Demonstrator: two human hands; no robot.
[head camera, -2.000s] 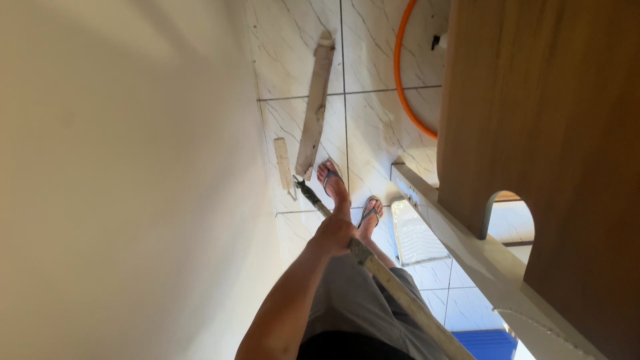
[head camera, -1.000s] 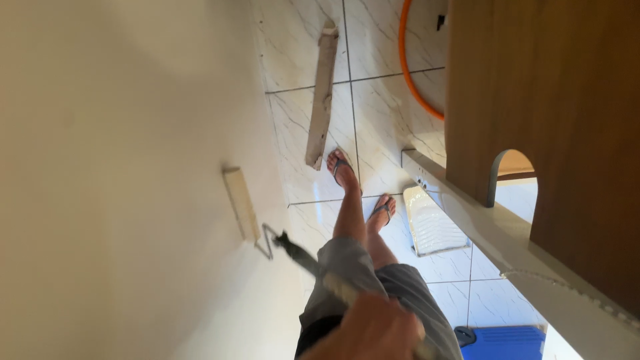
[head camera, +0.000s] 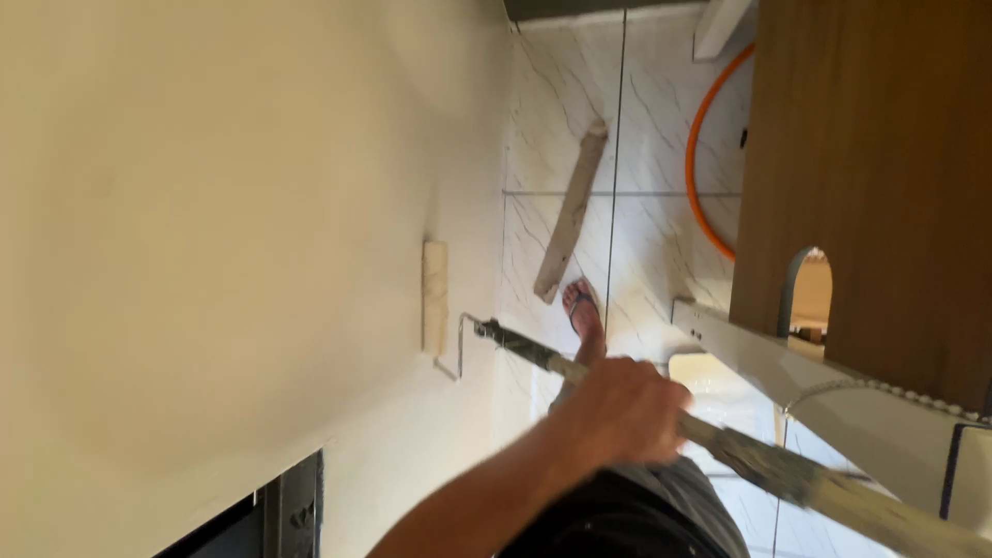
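My left hand is closed around a long paint-spattered extension pole, which runs from the lower right corner toward the wall. At its far end a dark handle joins a bent wire frame carrying a paint roller with a cream cover. The roller lies against, or very close to, the cream wall; contact is not fully clear. My right hand is outside the view. Beyond my sandalled foot, a flat, stained strip lies on the tiled floor.
Brown wooden panel with an arched cutout stands at right, above a white beam and beaded chain. An orange hose curves beside it. A pale paint tray is partly hidden below. A dark-framed opening sits low in the wall.
The roller was low near the floor strip two seconds ago, then rose along the wall. My left hand has stayed on the pole and moved with it. The view has shifted.
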